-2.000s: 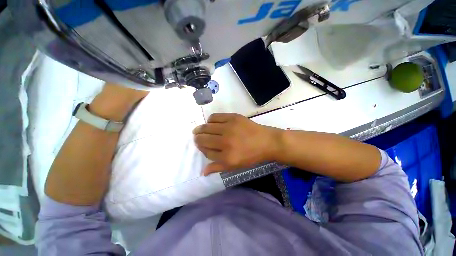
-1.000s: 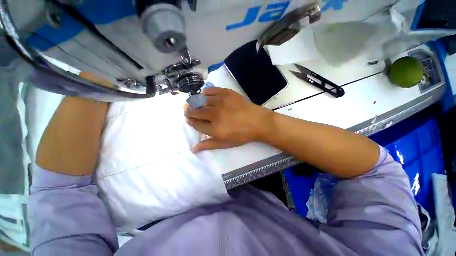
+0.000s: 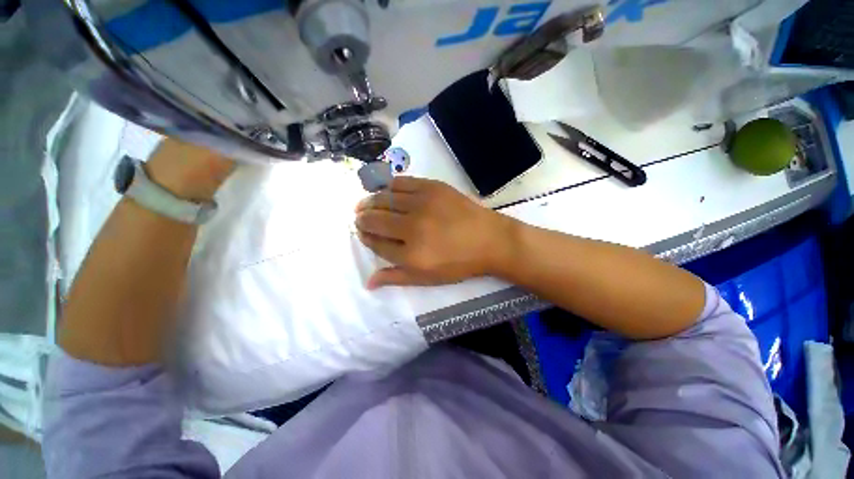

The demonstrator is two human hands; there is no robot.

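Observation:
A white fabric panel (image 3: 290,281) lies on the machine bed and hangs over its front edge. My right hand (image 3: 421,231) rests on the panel's right edge, fingers pointing left, just below the round grey disc (image 3: 375,175) by the needle area. My left hand (image 3: 192,168) is at the left of the fabric, its fingers hidden under the sewing machine head (image 3: 375,56). A smartwatch with a pale band is on my left wrist. The needle tip cannot be made out in the bright light.
A smartphone (image 3: 485,133) lies right of the needle area, with black thread snips (image 3: 599,154) beside it. A green round fruit (image 3: 762,146) sits at the far right. A measuring tape (image 3: 487,312) runs along the table front. A blue plastic crate (image 3: 777,299) is below right.
Since one second ago, my left hand has come back toward me, so its watch shows again. My right hand has moved slightly down and right, off the grey disc. The fabric's folds have shifted.

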